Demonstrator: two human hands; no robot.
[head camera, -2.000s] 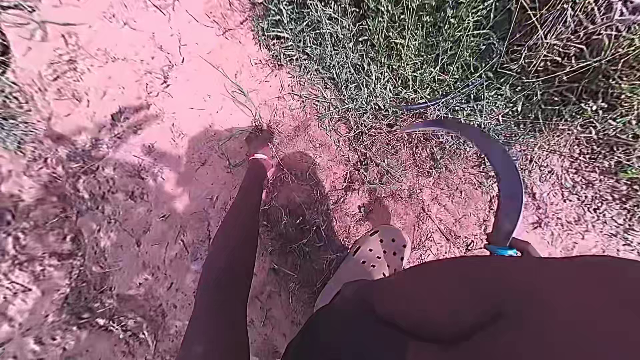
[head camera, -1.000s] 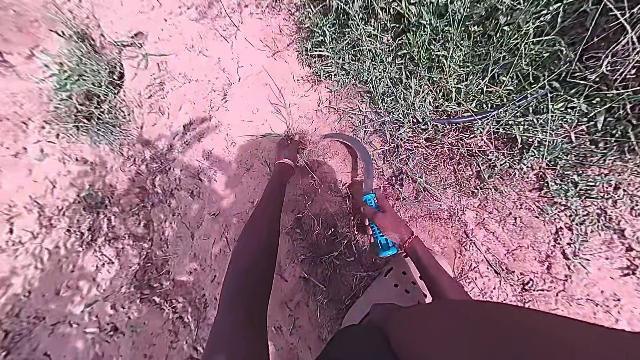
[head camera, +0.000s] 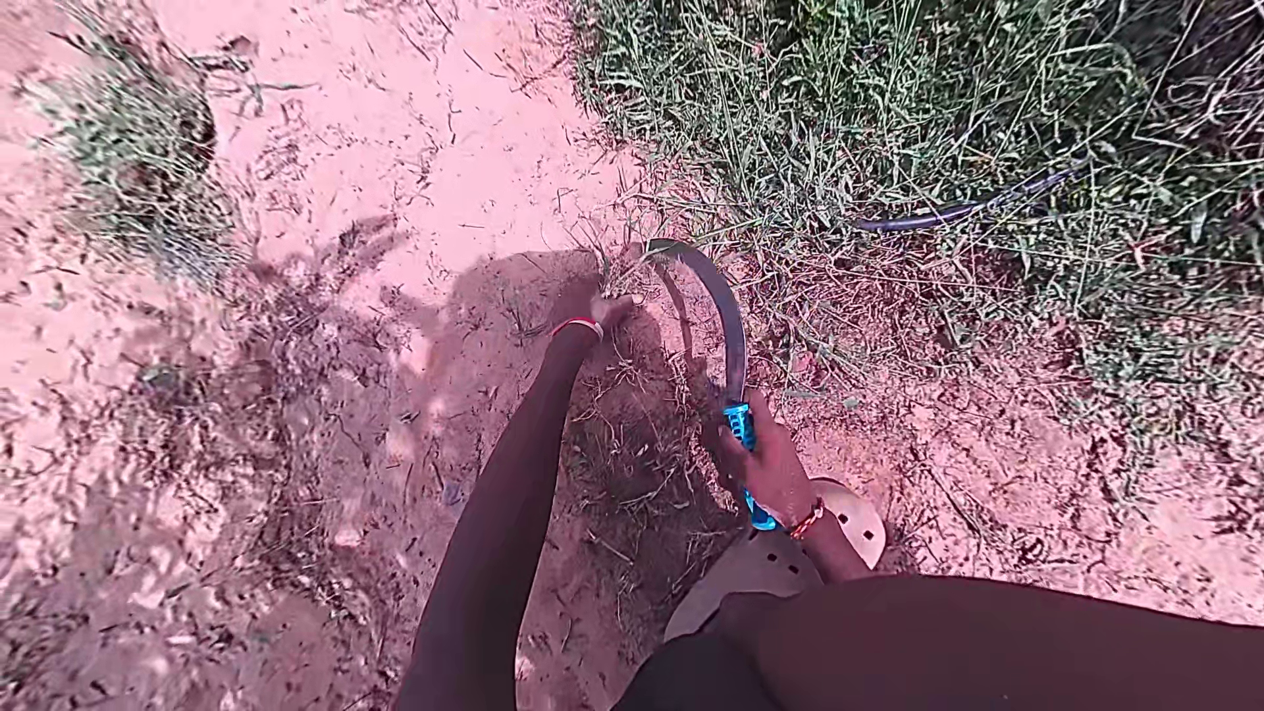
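Observation:
In the head view my right hand (head camera: 775, 464) grips the blue handle of a sickle (head camera: 729, 316), whose curved metal blade arcs up and left. The blade's tip lies beside a small tuft of grass (head camera: 614, 265). My left hand (head camera: 610, 308), with a red and white band at the wrist, is low over the soil at the base of that tuft, just left of the blade tip. Its fingers are small and partly blurred, so whether they hold stems does not show.
Dense green grass (head camera: 839, 118) covers the upper right, with a dark hose or pipe (head camera: 918, 221) lying in it. A grass clump (head camera: 138, 148) stands at the upper left. Loose dry weeds (head camera: 642, 444) lie between my arms, near a beige clog with holes (head camera: 731, 583).
The sickle in my right hand has come from the far right beside my leg to the ground near my left hand. My left hand stays low by the grass.

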